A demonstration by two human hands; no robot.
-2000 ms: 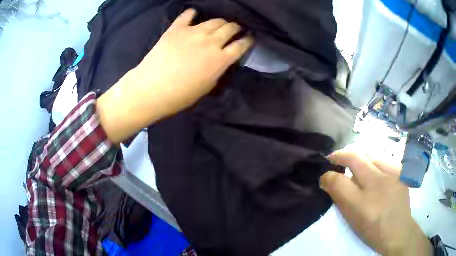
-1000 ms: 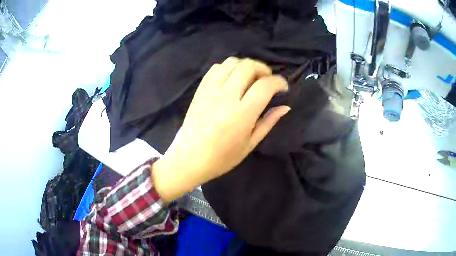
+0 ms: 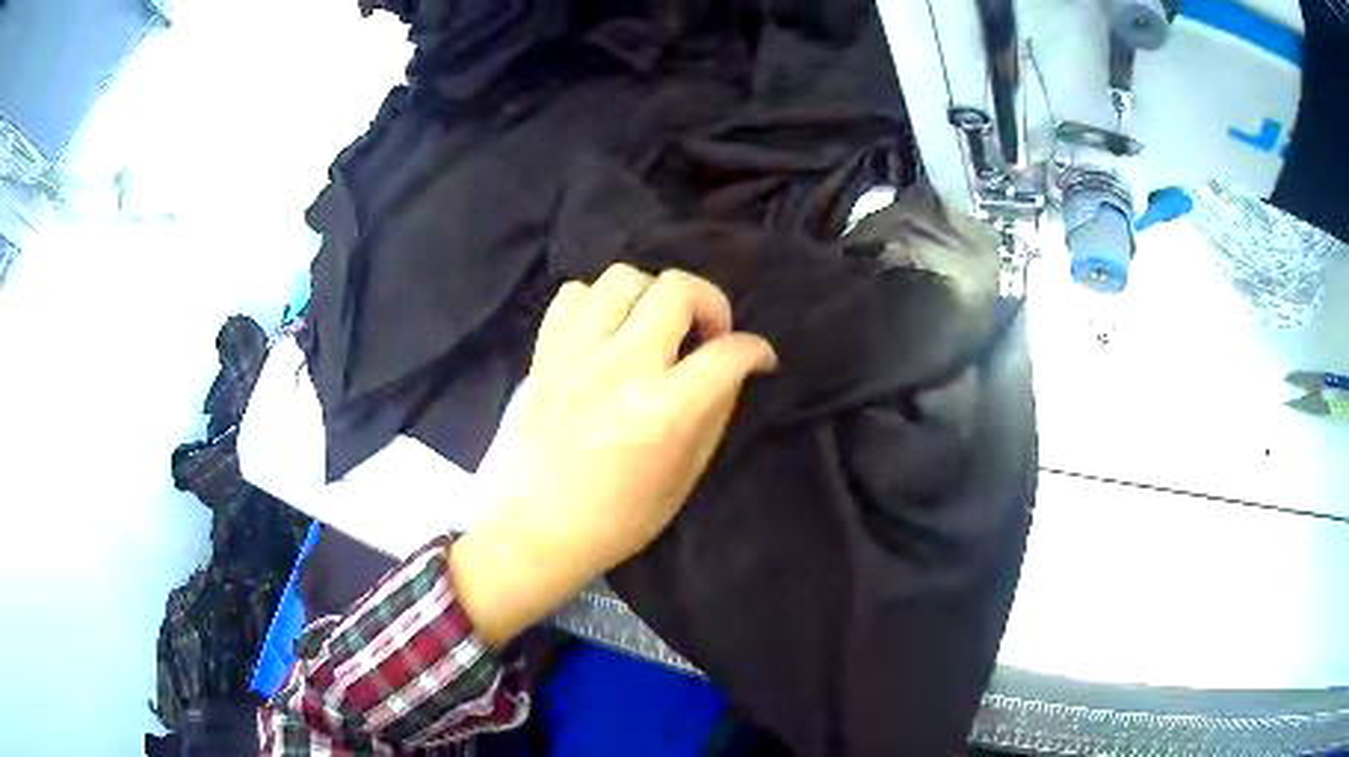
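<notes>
A dark cloth piece (image 3: 829, 547) lies in folds over the machine table and hangs past its front edge. Its right end reaches the presser foot and needle (image 3: 1012, 222), where it looks greyish under the lamp. My left hand (image 3: 636, 399) lies on the cloth left of the needle, fingers curled, thumb and forefinger close together on a fold. Whether they pinch it is hard to tell. My right hand is not in view. A stack of dark pieces (image 3: 444, 222) lies behind and left of my hand.
The white machine head (image 3: 1184, 89) stands upper right, with a blue-grey attachment (image 3: 1099, 244) beside the needle. Thread snips (image 3: 1317, 394) and a pale thread tangle (image 3: 1258, 252) lie at right. Dark checked fabric (image 3: 222, 592) is at left. A blue crate (image 3: 629, 710) is below the ruler edge (image 3: 1124, 725).
My right hand has left the picture. My left hand has moved down from the upper stack onto the front cloth. The view has shifted, and the cloth's right end now lies at the presser foot.
</notes>
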